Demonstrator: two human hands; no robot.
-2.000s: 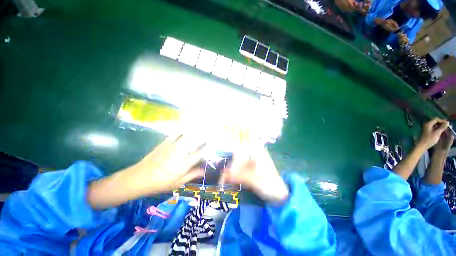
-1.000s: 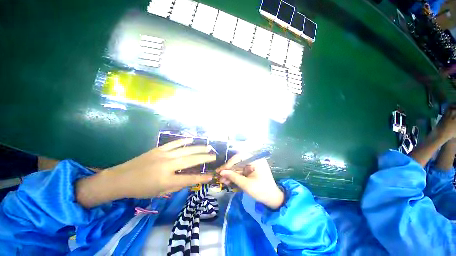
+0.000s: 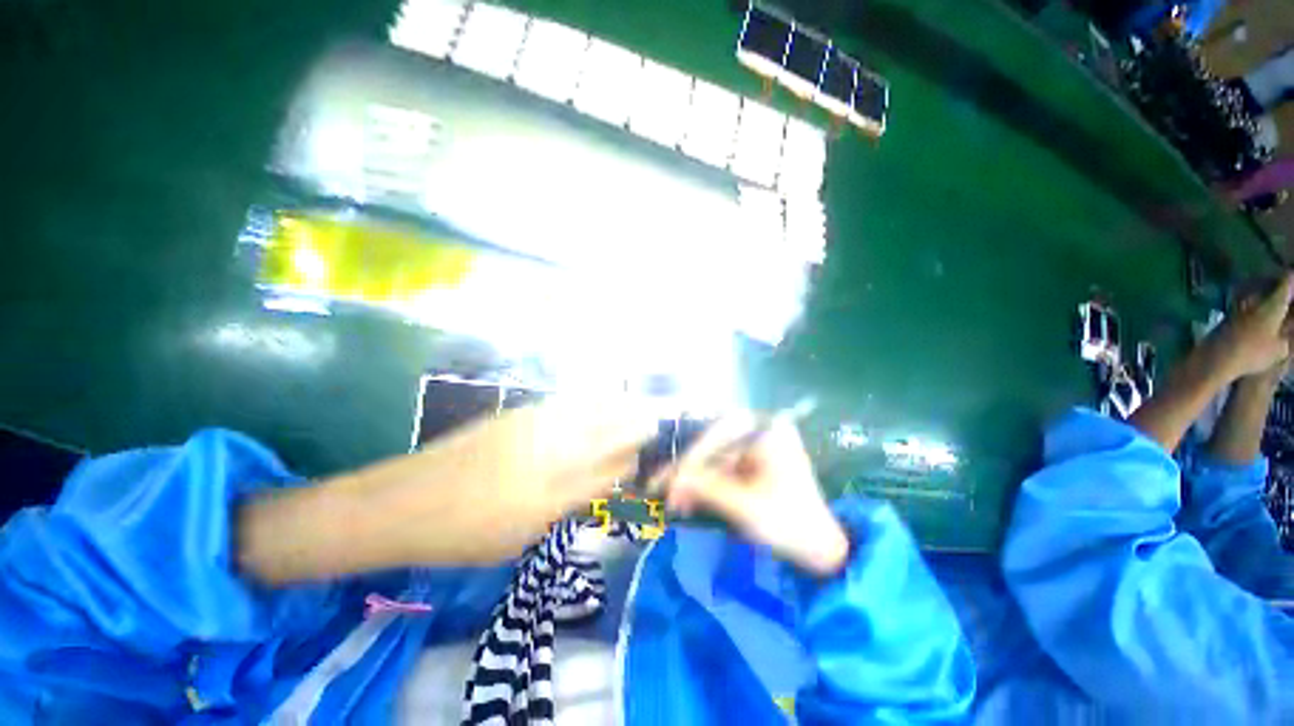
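Note:
A row of dark display modules (image 3: 457, 404) with pale edges lies in front of me, largely covered by my hands. Orange-yellow flex tails (image 3: 629, 512) show at its near edge. My left hand (image 3: 532, 461) lies blurred across the row, its fingers partly lost in glare; whether it grips anything I cannot tell. My right hand (image 3: 745, 482) is at the row's right end with fingers bent around a thin pen-like tool (image 3: 789, 414), whose end sticks out to the upper right.
Beyond the row lie a glaring clear sheet (image 3: 497, 185), a yellow film (image 3: 362, 263) and joined white cards (image 3: 610, 85). Separate dark screens (image 3: 812, 64) lie farther back on the green bench (image 3: 965, 270). At right are a neighbour's arms (image 3: 1185, 397) and small parts (image 3: 1098, 331).
My left hand has moved right and forward over the modules. My right hand has shifted slightly right, uncovering flex tails. The view has shifted slightly.

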